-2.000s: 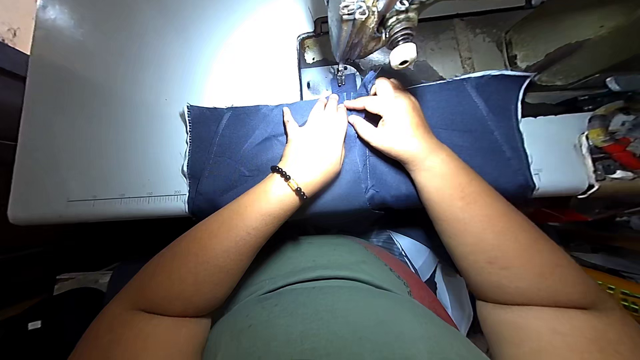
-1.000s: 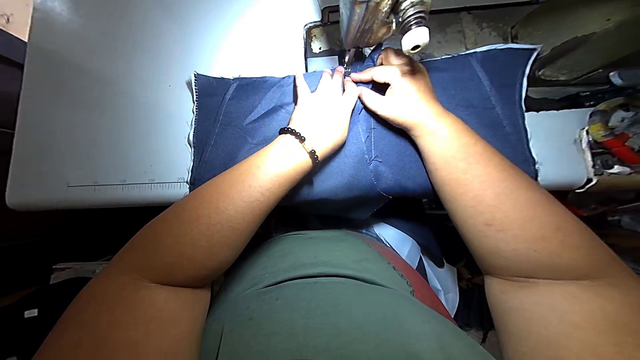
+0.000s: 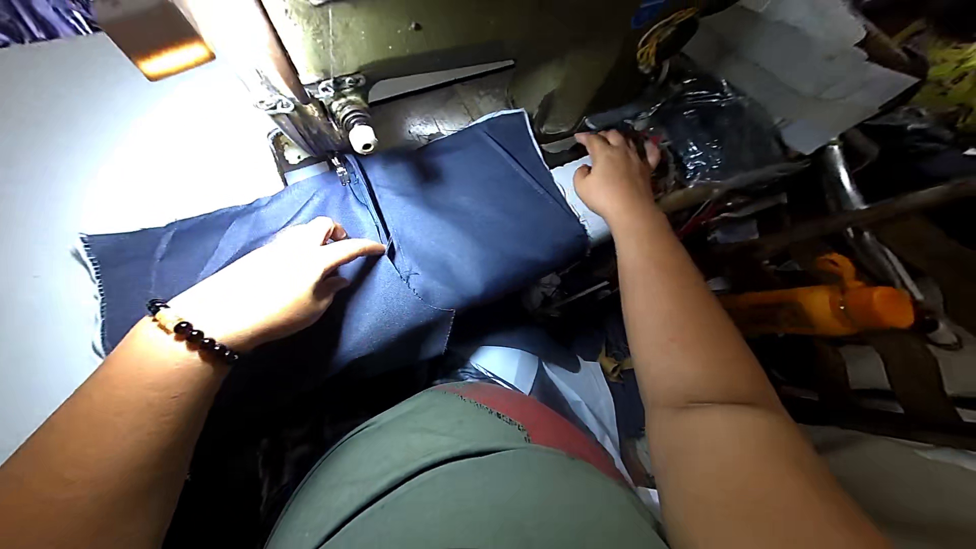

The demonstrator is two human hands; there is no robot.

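Note:
Navy blue fabric lies across the bed of a sewing machine, with a seam or opening running down its middle from the presser foot. My left hand, with a beaded bracelet at the wrist, rests on the fabric left of that line; its index fingertip touches the line's lower end, and whether it pinches the cloth I cannot tell. Off the fabric's right edge, my right hand reaches among small items beside the machine bed. Its fingertips are partly hidden, so a hold on anything is unclear.
The pale table top extends at the left. Right of the machine are a clear plastic bag, paper pieces and a metal bar. An orange bottle-like object lies lower right. More cloth hangs below the fabric.
My right hand has left the fabric near the presser foot and moved right, past the fabric's edge. My left hand has moved away from the foot, down along the cloth. The view has shifted right.

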